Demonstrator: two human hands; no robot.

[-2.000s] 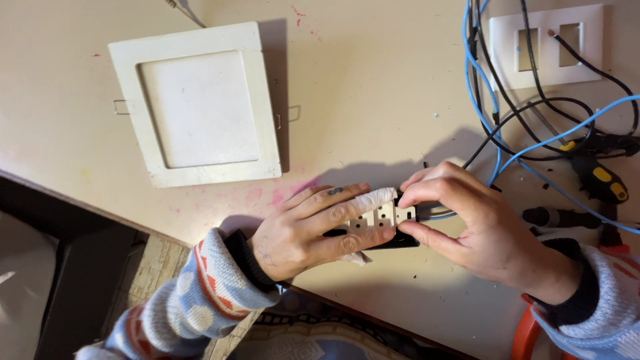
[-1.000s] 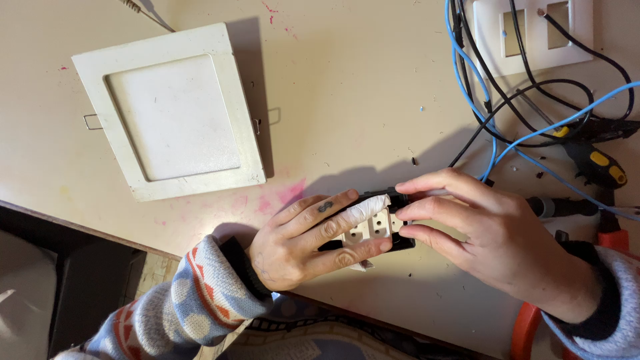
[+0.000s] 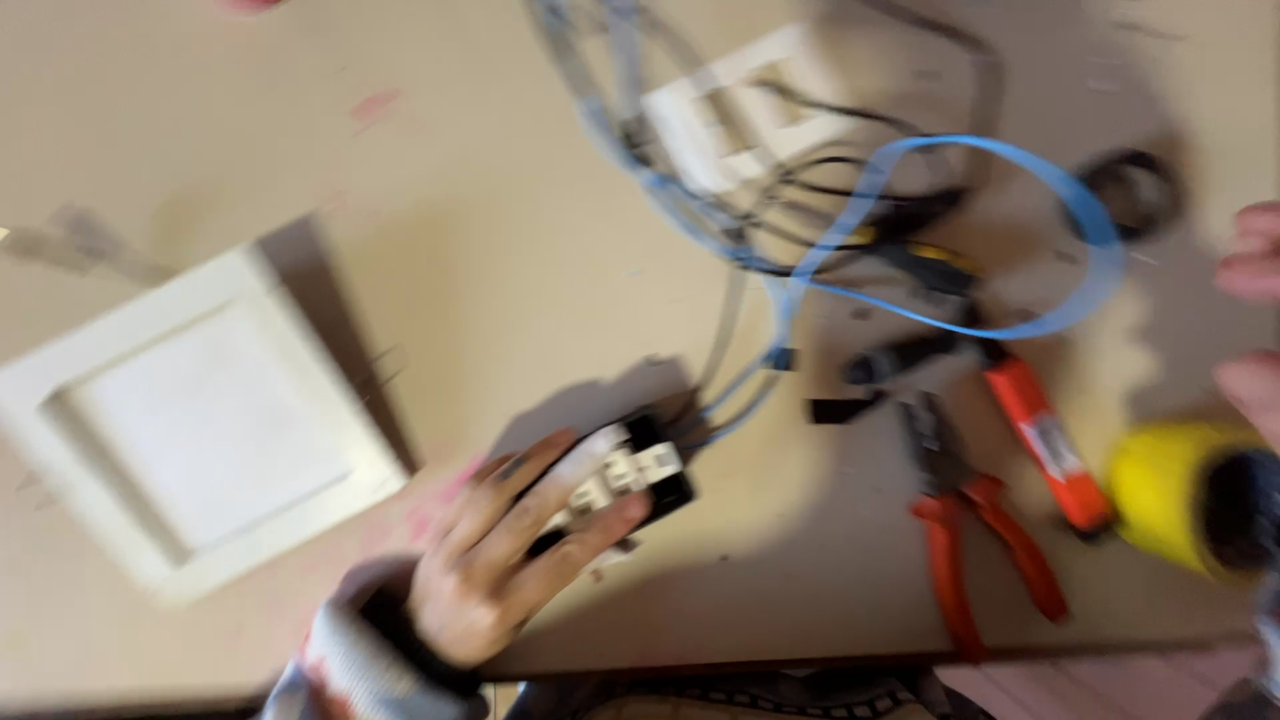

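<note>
The view is blurred by motion. My left hand (image 3: 520, 545) lies over a black electrical box with white socket modules (image 3: 655, 462), its fingers on either side of the modules, one of them wrapped in white tape or bandage. Blue and dark wires (image 3: 735, 385) run out of the box's upper right end. At the far right edge, only some fingertips of my right hand (image 3: 1250, 310) show, apart from one another, with no object seen between them; the rest is out of frame. Red-handled pliers (image 3: 940, 520) lie on the table to the right of the box.
A square white panel light (image 3: 380, 455) lies at left. Behind the box are a white two-opening faceplate (image 3: 690, 150), looped blue cable (image 3: 1100, 235) and black wires. At right lie a red-handled tool (image 3: 1045, 440), a yellow tape roll (image 3: 1150, 490) and a black ring (image 3: 1135, 190). The table's edge (image 3: 760, 665) runs in front.
My right hand has let go of the box's end and moved away to the far right. My left hand has stayed on the box. The view has swung right and turned.
</note>
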